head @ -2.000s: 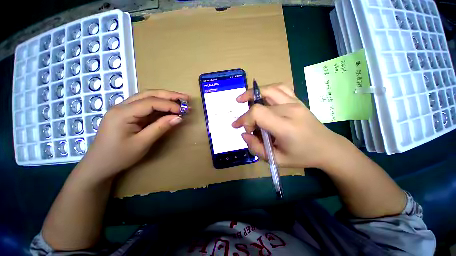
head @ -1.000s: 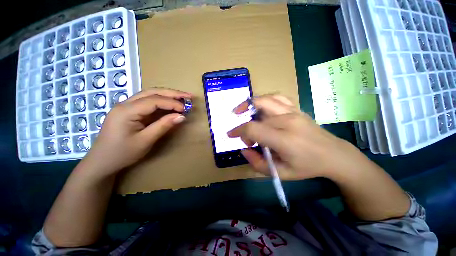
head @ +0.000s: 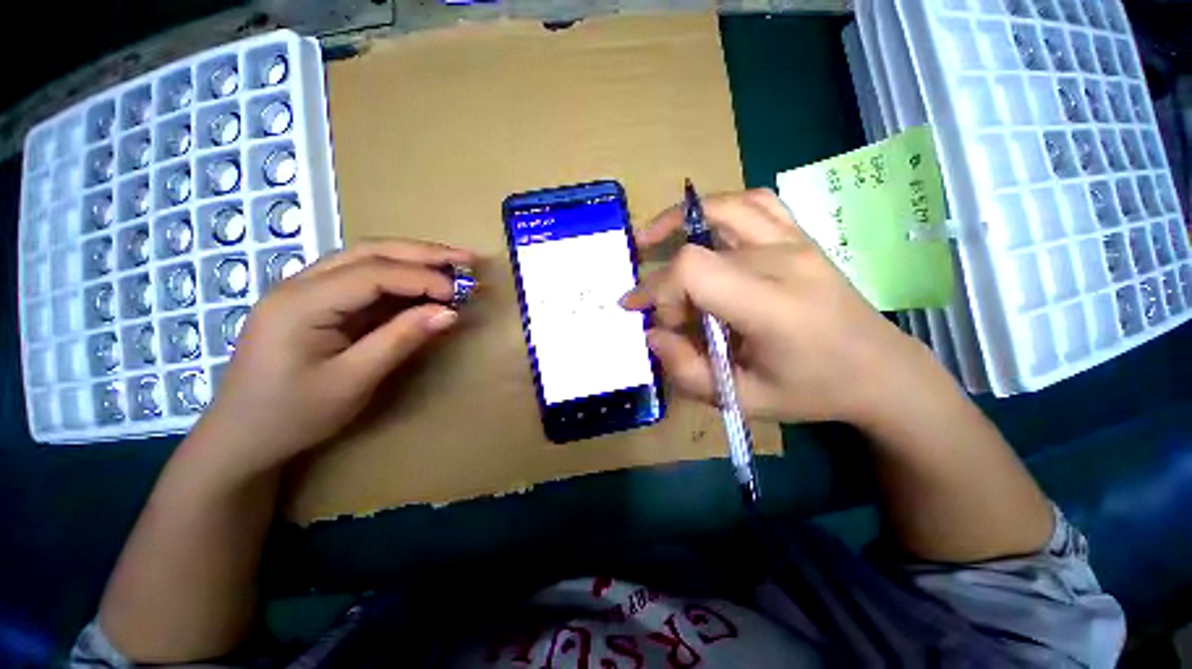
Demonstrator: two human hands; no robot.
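Note:
A black phone (head: 586, 314) with a lit white screen and blue top bar lies on the brown cardboard mat (head: 523, 105). My left hand (head: 320, 346) is left of the phone and pinches a small shiny ring (head: 462, 284) between thumb and fingers. My right hand (head: 771, 314) is at the phone's right edge, with a fingertip at the screen's edge. It holds a slim clear pen (head: 723, 373), dark tip pointing away from me. Whether the fingertip touches the screen cannot be told.
A white blister tray (head: 314, 157) with round shiny pieces in many pockets stands at left. Stacked white trays (head: 961, 261), partly filled, stand at right, with a green handwritten note (head: 863, 216) on their edge. The bench (head: 771, 92) is dark green.
My right hand has lifted and moved off the middle of the phone screen to its right edge, and the pen stands more upright in view. My left hand still pinches the ring.

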